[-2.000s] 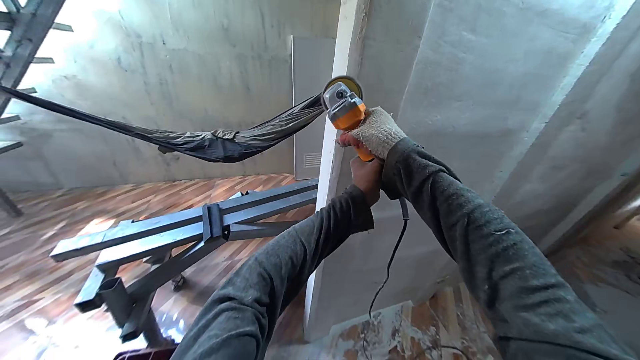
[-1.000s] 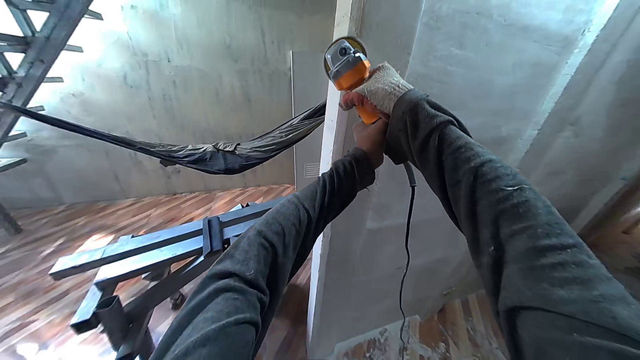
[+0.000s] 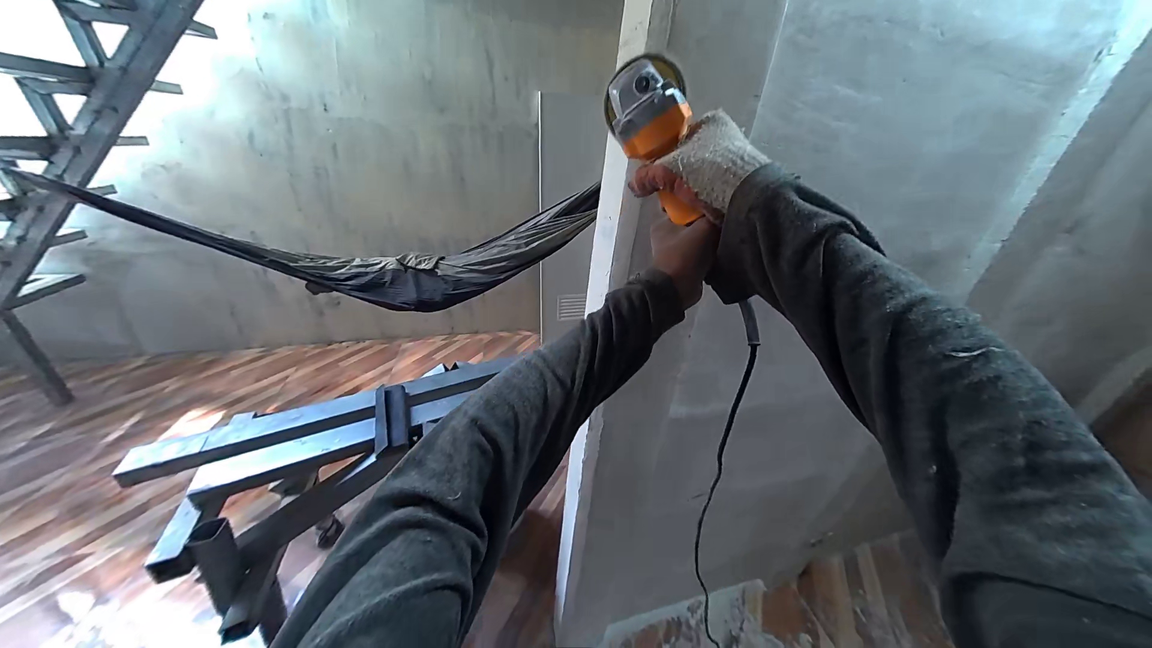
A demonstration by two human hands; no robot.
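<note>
An orange and grey angle grinder is held up near the top of the view, its round disc and guard at the edge of a grey wall. My right hand, in a pale, dusty work glove, wraps around the grinder's body. Below it my left hand grips the lower end of the orange handle, partly hidden by the right sleeve. A black power cord hangs from the tool down to the floor. Whether the disc touches the wall edge I cannot tell.
A dark hammock hangs at the left, between a metal staircase and the wall edge. Below it stands a steel-tube frame on the wood-patterned floor. A grey panel with a vent is behind the wall edge.
The grinder and both hands have moved up along the wall edge since the earliest frame. The view has shifted slightly.
</note>
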